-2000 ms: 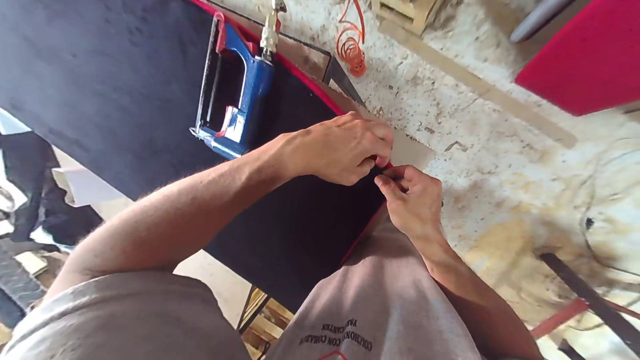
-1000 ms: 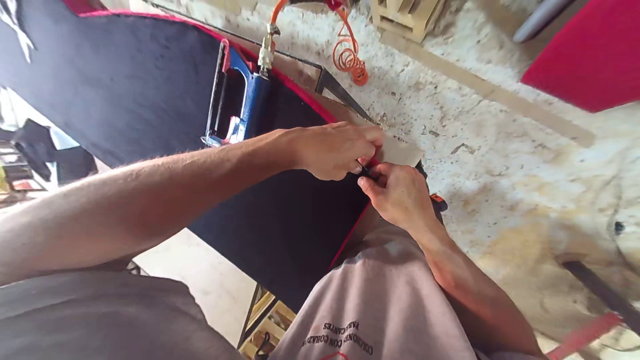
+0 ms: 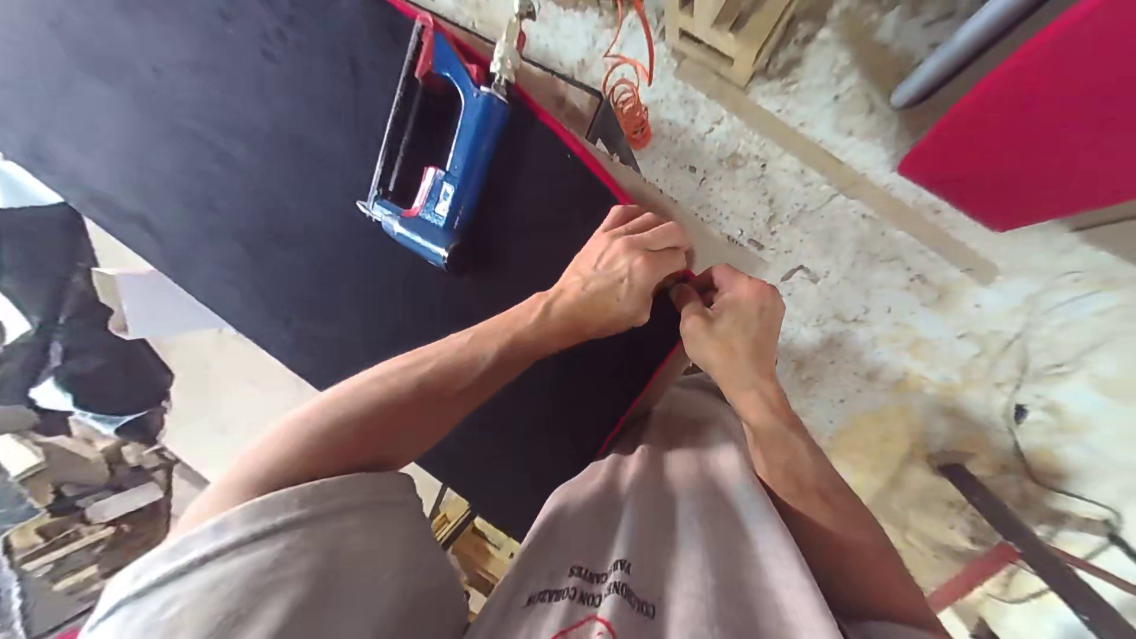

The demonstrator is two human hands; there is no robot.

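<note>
A large panel covered in black fabric with a red edge lies in front of me. At its near right corner my left hand pinches the fabric edge, its fingers curled over the red border. My right hand meets it there, thumb and forefinger closed on the same corner; the exact bit held is mostly hidden by the fingers. A blue and red pneumatic stapler lies on the black fabric to the left of my hands, with a metal air fitting at its end.
An orange coiled air hose hangs beyond the panel. A wooden pallet-like piece stands at the top, a red upholstered panel at upper right. Wood offcuts and black fabric scraps lie at left. A dark bar is at lower right.
Both hands stay together at the panel's corner, with small shifts of the fingers. The view has shifted.
</note>
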